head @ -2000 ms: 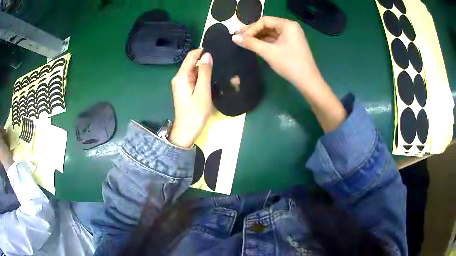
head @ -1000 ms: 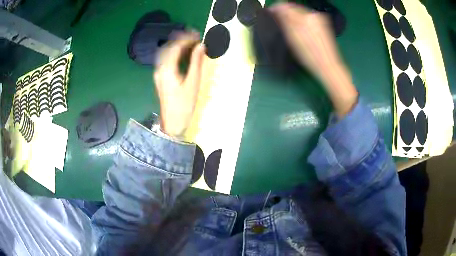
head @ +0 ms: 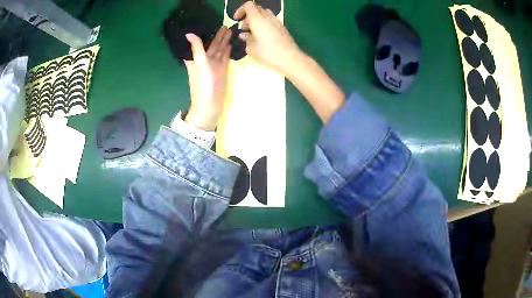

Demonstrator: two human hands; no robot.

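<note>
A cream pad strip (head: 256, 110) runs up the bench in front of me, with black ovals at its top and half-ovals (head: 258, 180) at its bottom. My left hand (head: 207, 78) grips a dark base plate (head: 188, 28) left of the strip's upper part, thumb over its near edge. My right hand (head: 265, 38) is over the strip, its fingertips at a black oval pad (head: 237, 45) beside my left fingers. Whether it pinches the pad is unclear.
A grey slotted plate (head: 398, 55) overlaps a dark one at upper right. Another grey part (head: 121, 132) lies at left. Spare pad sheets (head: 513, 116) lie at far right, crescent sheets (head: 61, 81) at left. A neighbour's white sleeve (head: 41, 233) is at lower left.
My right hand has left the dark part at upper right, where a slotted plate now shows, and moved left to the strip. My left hand has taken the upper-left base plate. The view has shifted slightly.
</note>
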